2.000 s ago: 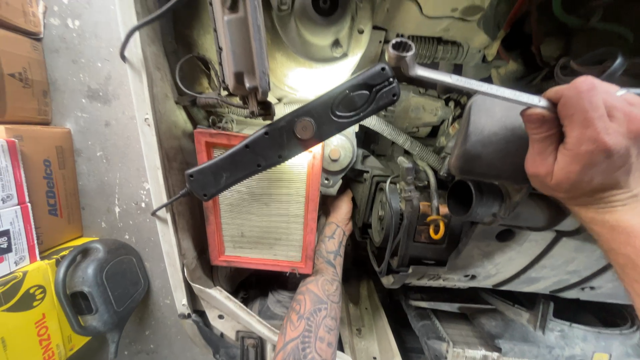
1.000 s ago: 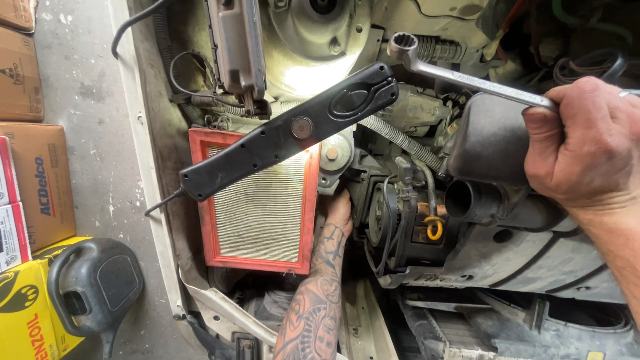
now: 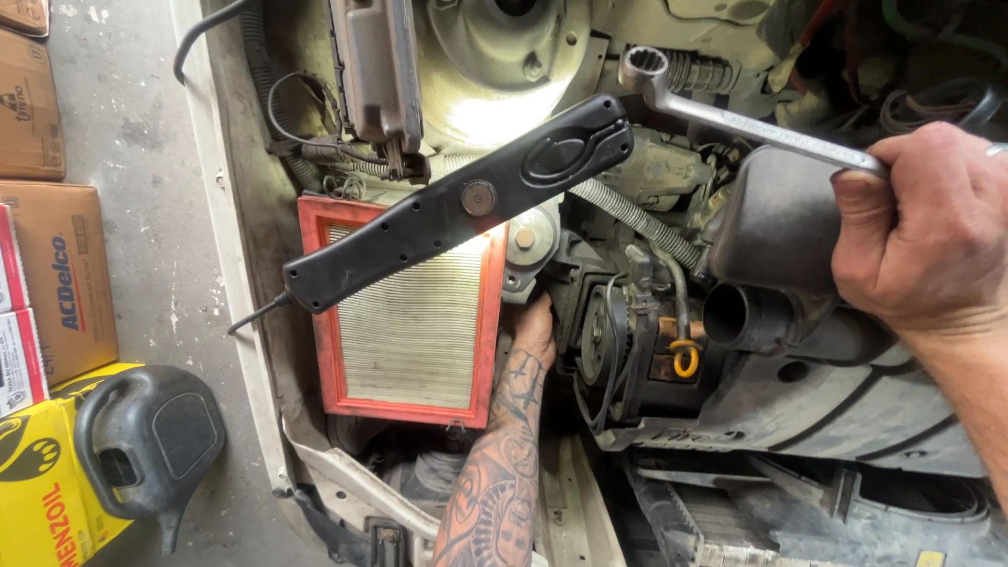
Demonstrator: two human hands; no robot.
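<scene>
My right hand (image 3: pixel 921 236) grips a box-end wrench (image 3: pixel 764 130) at the right, its ring end raised over the engine bay. My tattooed left arm reaches up from the bottom; my left hand (image 3: pixel 535 327) is down beside the engine mount (image 3: pixel 531 240), its fingers hidden below. Across the middle lies a black corded work light (image 3: pixel 461 205), shining on the strut tower (image 3: pixel 512 47). Under it rests a red-framed pleated air filter (image 3: pixel 409 346), left of my forearm. The belt pulley (image 3: pixel 598 335) is just right of my left hand.
A yellow dipstick loop (image 3: pixel 685 358) and an open black intake pipe (image 3: pixel 728 315) lie between my hands. The white fender edge (image 3: pixel 236 315) runs along the left. Beyond it, cardboard boxes (image 3: pixel 71 268), a yellow box (image 3: pixel 39 472) and a black jug (image 3: pixel 157 441) stand on the floor.
</scene>
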